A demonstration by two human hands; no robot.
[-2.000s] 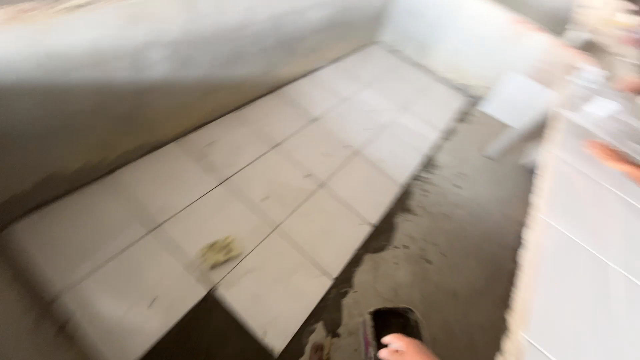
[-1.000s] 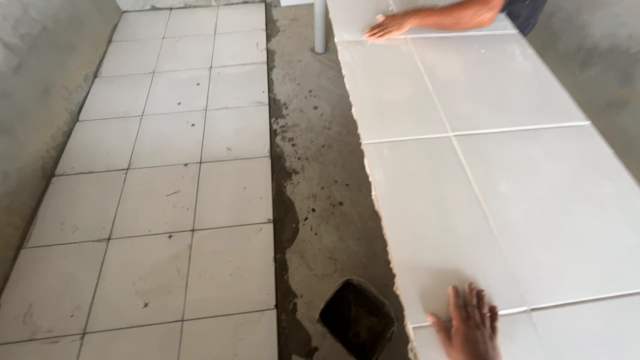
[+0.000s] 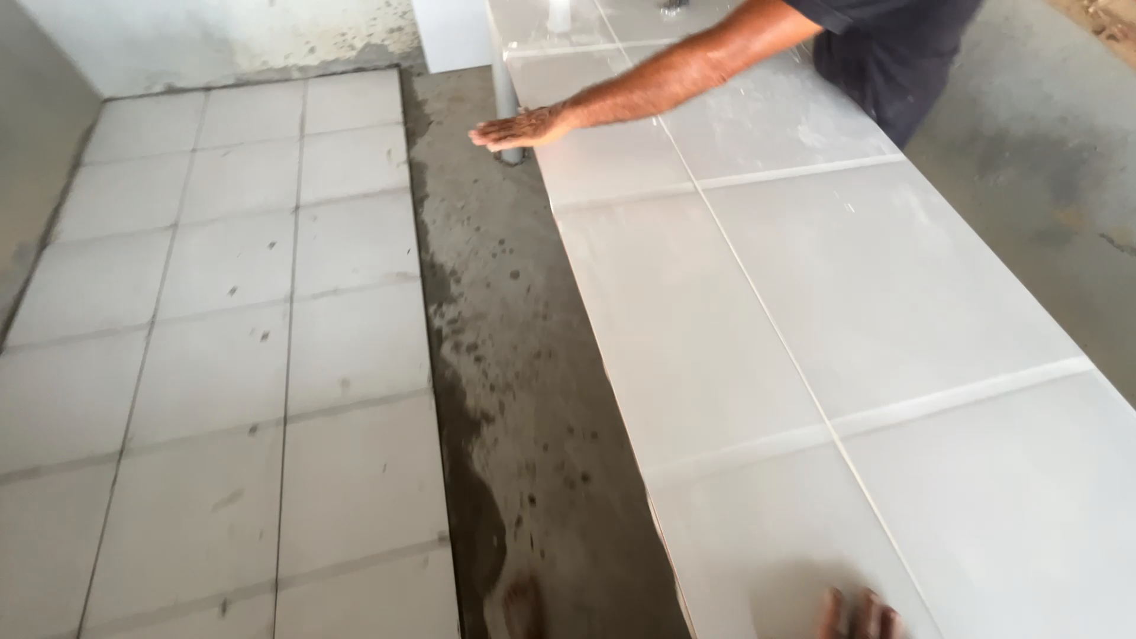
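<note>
At the bottom edge, only the fingertips of my right hand (image 3: pixel 859 614) show, blurred, over the near part of the white-tiled counter (image 3: pixel 710 328); nothing is seen in them. Whether they touch the tiles cannot be told. My left hand is out of view. Pale joint lines divide the counter's large glossy tiles, and its left edge is rough. Across the far part of the counter reaches another person's bare forearm (image 3: pixel 674 80), with the hand (image 3: pixel 524 130) stretched past the left edge, fingers extended.
White floor tiles (image 3: pixel 217 373) with dark joints lie at the left. Between them and the counter runs a strip of damp, stained concrete (image 3: pixel 532 355). A grey pipe (image 3: pixel 504 98) rises near the other person's hand. A bare foot (image 3: pixel 524 605) shows dimly at the bottom. Plastered walls (image 3: pixel 240 40) stand behind.
The other person's hand has moved from the counter's surface to beyond its left edge. The black container seen on the concrete a second ago is out of view. My right hand shows less.
</note>
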